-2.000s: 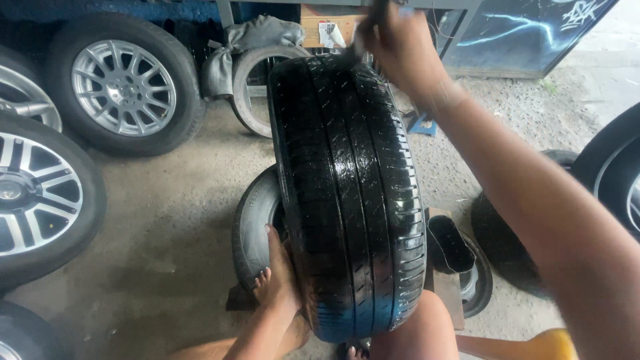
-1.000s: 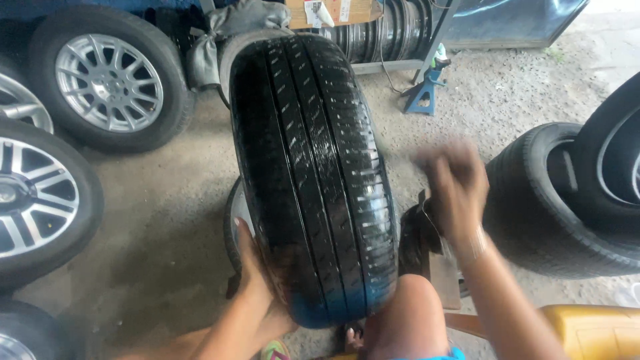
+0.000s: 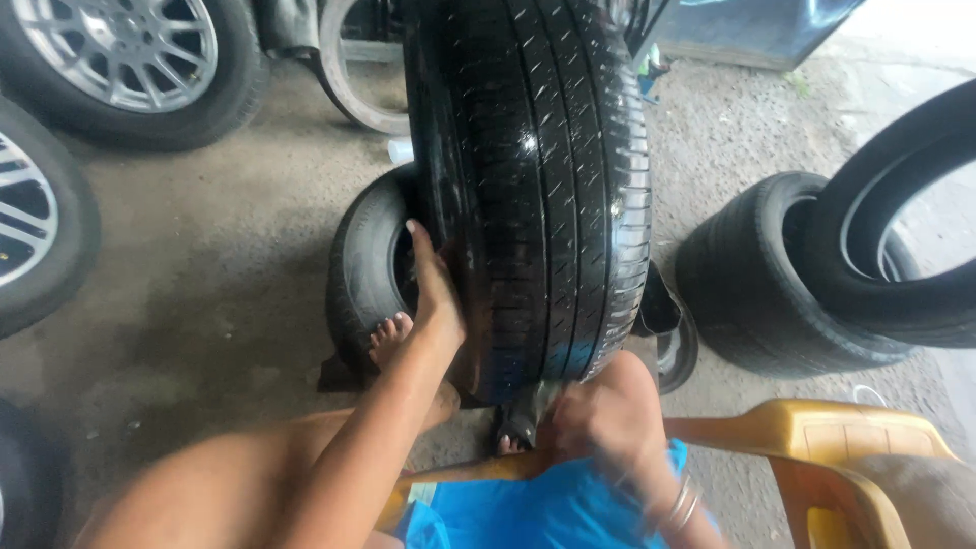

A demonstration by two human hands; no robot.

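A black tire with a wet, shiny tread stands upright in front of me, between my knees. My left hand presses against its left sidewall, thumb pointing up. My right hand, blurred by motion, is low at the near end of the tread, close to my right knee. A dark object, too blurred to name, shows at its fingers. Beneath and left of the upright tire lies another tire. To its right is a black container.
Wheels with alloy rims are at the left. Stacked tires and a tilted tire stand at the right. Beside my right leg is a yellow plastic chair. A pale plastic cup lies behind the lower tire.
My right hand has come down from the tire's top, past its right side, to the near end of the tread. My left hand stays at the left sidewall.
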